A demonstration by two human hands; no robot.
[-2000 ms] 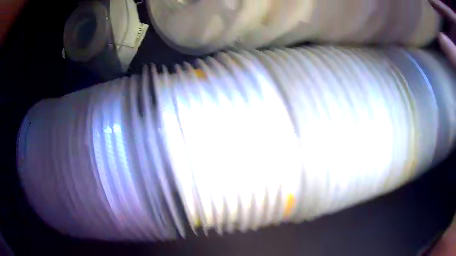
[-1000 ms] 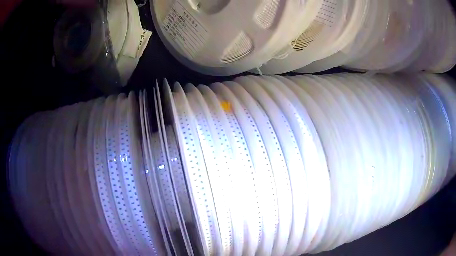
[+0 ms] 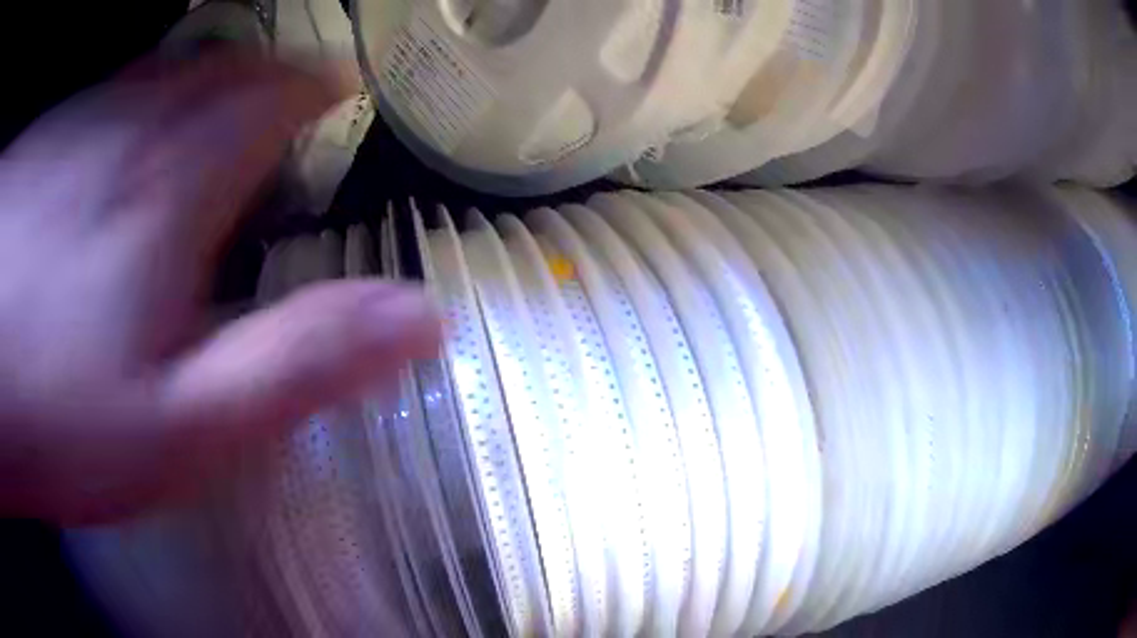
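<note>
A long row of white component reels (image 3: 661, 411) stands on edge across the view, with dotted carrier tape between the rims. My left hand (image 3: 162, 299) is blurred and comes in from the left over the left end of the row. Its thumb is stretched towards the thin dark-gapped reels left of the middle, and its fingers are apart above. It hides the left end of the row; I cannot tell whether it touches a reel. It holds nothing that I can see. My right hand is not clearly in view.
A second row of reels (image 3: 711, 137) lies behind the long row, the nearest face showing a printed label. A bagged small roll with a white label (image 3: 327, 150) is partly hidden behind the hand. The dark bin (image 3: 960, 604) shows at the lower right.
My left hand has come in from the left over the row's left end. Earlier, blurred fingers showed at the right edge. The reels sit a little differently in view.
</note>
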